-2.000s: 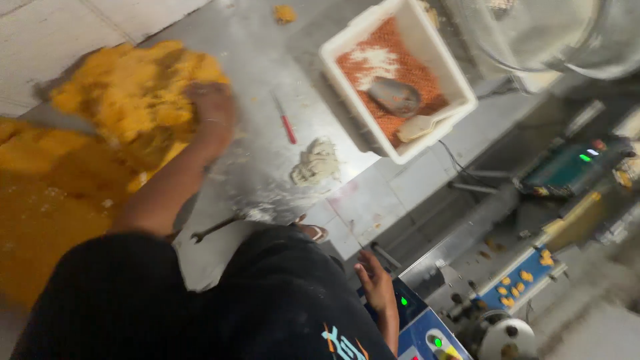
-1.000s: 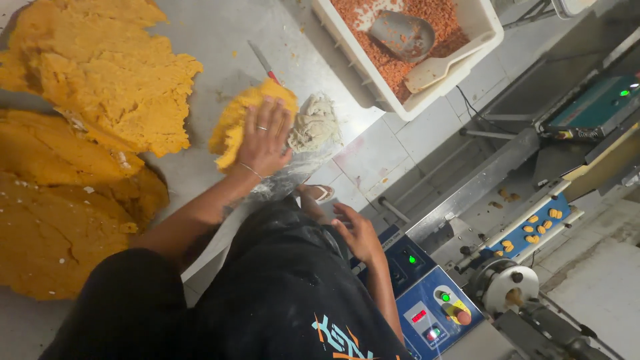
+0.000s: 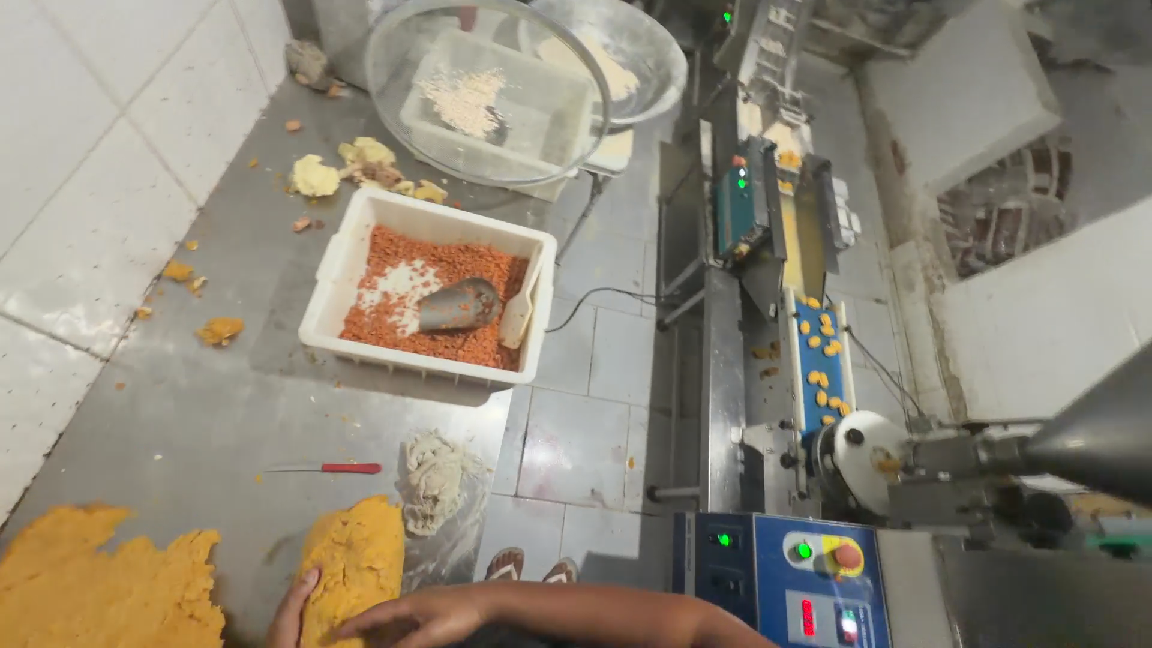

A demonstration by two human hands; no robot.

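A thick lump of orange dough (image 3: 355,549) lies near the front edge of the steel table. My left hand (image 3: 294,607) is against its left side, mostly cut off by the bottom of the view. My right hand (image 3: 423,619) reaches in from the right and rests its fingers on the lower part of the lump. A larger mass of orange dough (image 3: 108,585) is at the lower left. Just right of the lump sits a crumpled pale cloth or dough-like piece (image 3: 436,481). A red-handled knife (image 3: 351,468) lies above the lump.
A white plastic bin (image 3: 427,364) holds reddish crumbs and a metal scoop (image 3: 459,306). Beyond it are large clear bowls (image 3: 486,171). To the right, past the tiled floor, stand a blue control panel (image 3: 774,576) and a small blue conveyor (image 3: 819,360) carrying orange pieces.
My right hand has come from beside the machine panel onto the dough lump. My left hand has shifted from the lump's top to its left side. The view has swung considerably.
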